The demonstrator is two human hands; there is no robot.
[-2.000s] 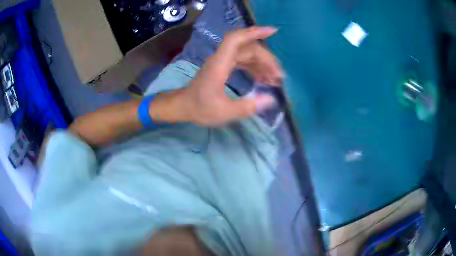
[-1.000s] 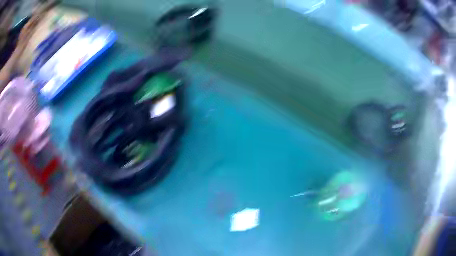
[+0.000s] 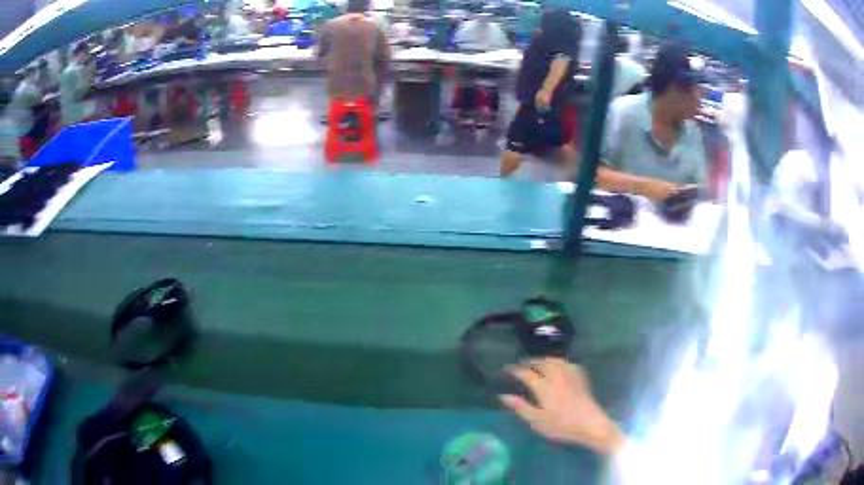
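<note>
A black headset (image 3: 493,346) with green board showing in its ear cup (image 3: 545,325) lies on the dark green conveyor belt, right of centre. My right hand (image 3: 562,403) is at its near side, fingers and thumb around the lower edge; whether they grip it is hidden by blur. My left hand is out of the picture. The green solder reel (image 3: 476,460) stands on the teal bench at the bottom edge, just below my right hand. Another headset (image 3: 152,324) lies on the belt at left. Headsets (image 3: 142,440) with a green board and white label are heaped at lower left.
A blue-rimmed tray (image 3: 38,403) is at the left edge. Beyond the belt are a teal ledge (image 3: 332,204), a blue bin (image 3: 109,142) and a green post (image 3: 595,123). A seated person (image 3: 658,142) works at right; others stand behind, near a red stool (image 3: 351,131). Bright glare covers the lower right.
The view has swung up from my lap and bench to the belt and hall. My right hand has come into view at the right headset on the belt.
</note>
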